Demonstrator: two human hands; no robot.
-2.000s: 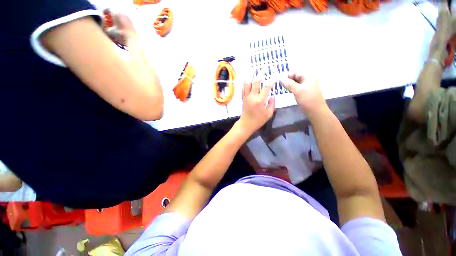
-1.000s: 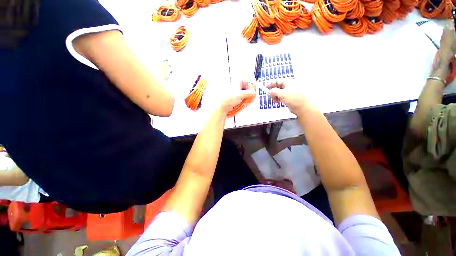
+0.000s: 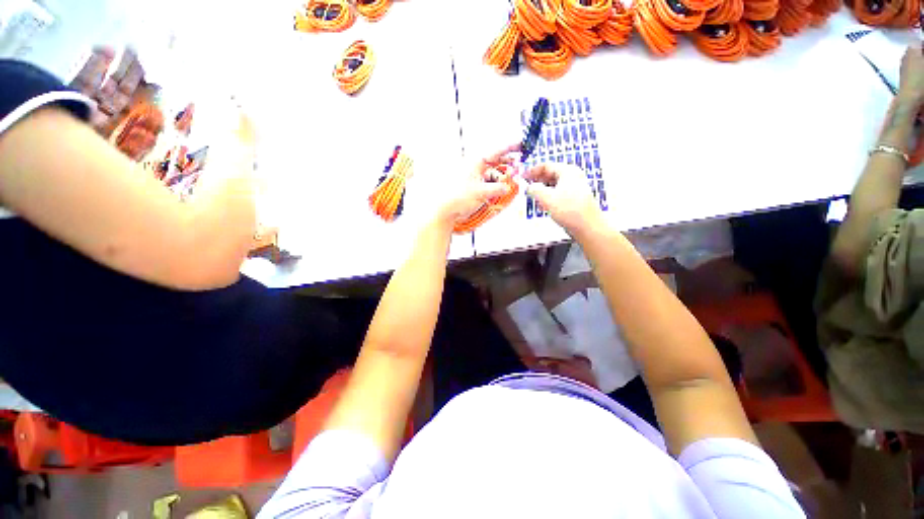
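Observation:
My left hand (image 3: 474, 199) holds an orange coiled cable (image 3: 490, 211) above the near edge of the white table. The coil's black cable end (image 3: 534, 126) sticks up and away from the hand, over the label sheet. My right hand (image 3: 557, 195) has its fingertips close together at the coil, beside the left fingers. Whether a sticker is between them is too small to tell. The label sheet (image 3: 580, 142) with rows of small dark strips lies flat under and beyond my right hand. Another orange coil (image 3: 391, 187) lies to the left of my hands.
A large pile of orange coils (image 3: 659, 22) lies at the far side. A single coil (image 3: 355, 68) lies far left. A neighbour's arm (image 3: 152, 228) reaches over the table at left, near coils. Another person's forearm (image 3: 877, 152) is at right. Orange stools (image 3: 238, 456) stand below.
My left hand has taken up the coil that lay beside the sheet. My right hand has left the sheet and come to the coil. The left neighbour's arm has shifted left.

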